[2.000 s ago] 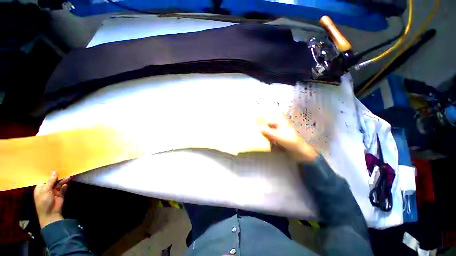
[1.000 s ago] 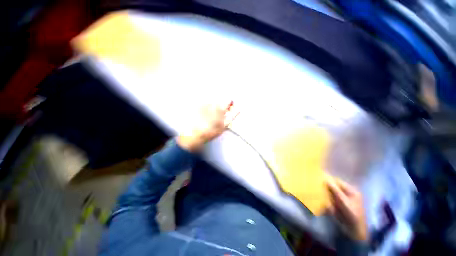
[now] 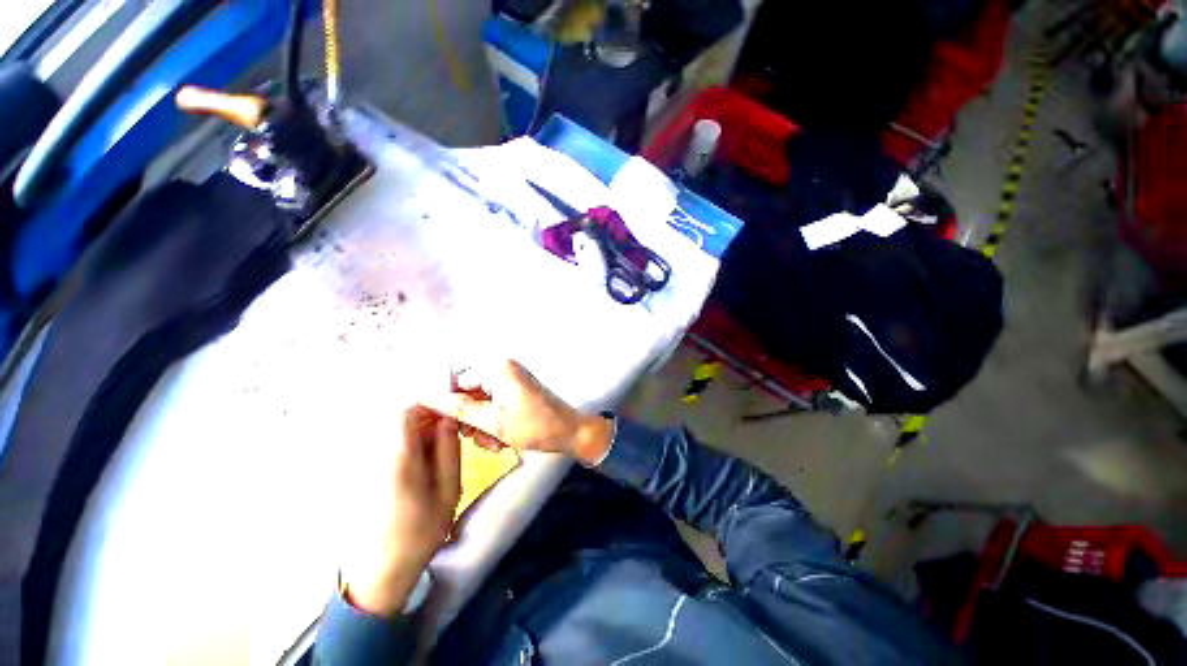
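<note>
A yellow card pattern (image 3: pixel 484 476) shows as a small piece at the near edge of the white table; glare hides the rest. My left hand (image 3: pixel 414 510) is at its end with the fingers bent, and my right hand (image 3: pixel 527 414) meets it there, fingertips together. Whether either hand grips the pattern is hard to tell in the glare. A long stack of dark cloth (image 3: pixel 143 306) lies curved along the table's far side.
The steam iron (image 3: pixel 280 154) stands on its rest at the far end of the table. Black scissors (image 3: pixel 625 260) lie by magenta ribbon (image 3: pixel 561 237) and a blue tray (image 3: pixel 704 221). Red crates (image 3: pixel 749 128) with dark bundles (image 3: pixel 898 306) stand on the floor beyond.
The view has turned to the right, toward the scissors and crates. My left hand has come across to my right hand at the pattern's end; before, they were apart along it.
</note>
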